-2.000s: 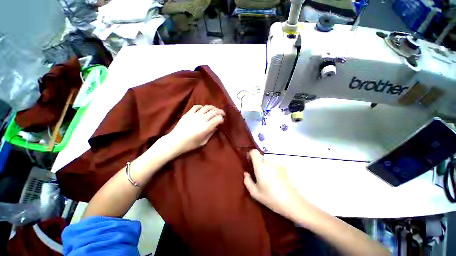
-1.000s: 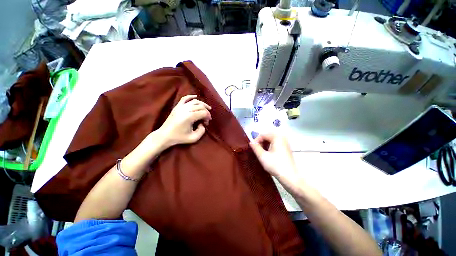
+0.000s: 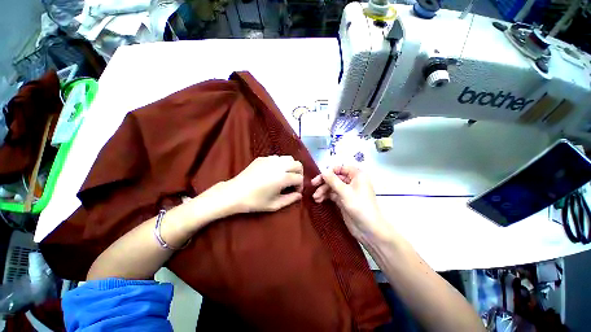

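Observation:
A rust-brown garment piece [image 3: 259, 259] lies across the white table and hangs over its front edge. A ribbed band [image 3: 334, 243] runs along its right edge. My left hand [image 3: 275, 185] is closed on the cloth beside this band, its fingertips hidden in part. My right hand [image 3: 347, 194] is at the band's outer edge, just right of my left hand, thumb and finger pinched on the edge. The lit presser foot and needle [image 3: 338, 139] are above my right hand, not touching the cloth.
The white sewing machine [image 3: 440, 81] stands at the back right. A smartphone [image 3: 528, 185] is propped at the right, with black-handled scissors [image 3: 575, 217] beside it. A green tray [image 3: 61, 172] with brown cloth is at the left. A white bin [image 3: 476, 295] is below the table at right.
My left hand has moved down and right along the cloth, close to my right hand. My right hand has shifted slightly at the edge. More of the ribbed band shows than two seconds ago.

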